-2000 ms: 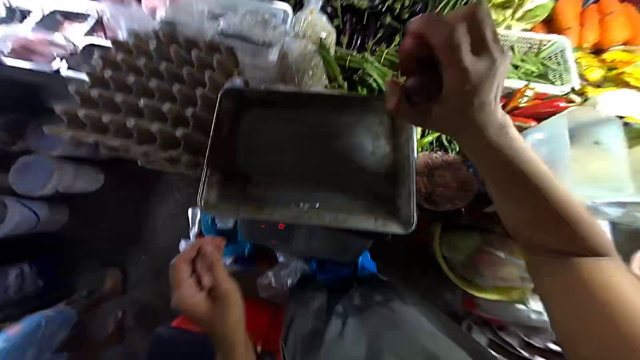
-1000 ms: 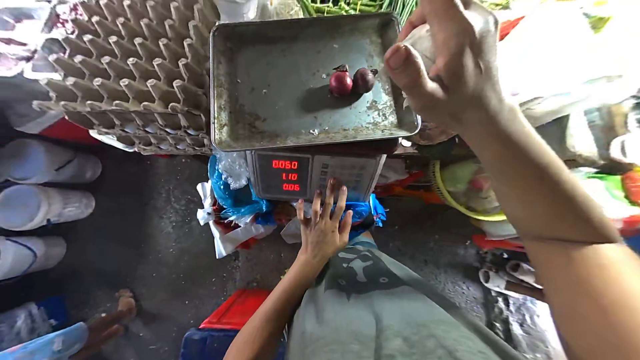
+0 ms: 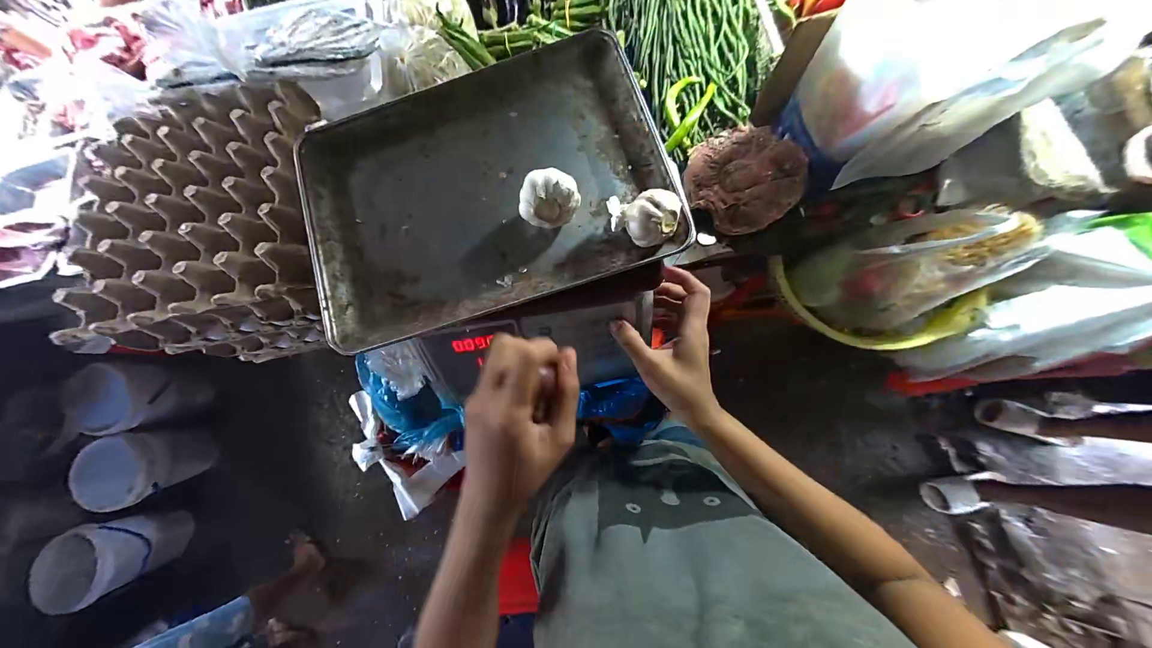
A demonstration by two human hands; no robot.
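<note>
A worn metal tray (image 3: 432,207) lies tilted on a digital scale (image 3: 576,346) with red lit digits. Two garlic bulbs rest in it: one bulb (image 3: 550,198) right of the middle, the other bulb (image 3: 652,217) against the lower right corner. My left hand (image 3: 522,409) is closed in front of the scale, partly covering its display. A small reddish bulb (image 3: 545,380), probably an onion, shows between the fingers, mostly hidden. My right hand (image 3: 677,351) is at the scale's right end, just below the tray corner, fingers apart and holding nothing visible.
Stacked egg cartons (image 3: 193,225) stand left of the tray. Long green beans (image 3: 697,63) lie behind it. A brown, round, rough thing (image 3: 747,178) and a yellow-rimmed basket (image 3: 864,340) are at right. A blue plastic bag (image 3: 405,405) hangs below the scale.
The two red onions have left the tray, and two garlic bulbs lie there now. My left hand has closed and come off the scale. My right hand has moved down from the tray's upper right.
</note>
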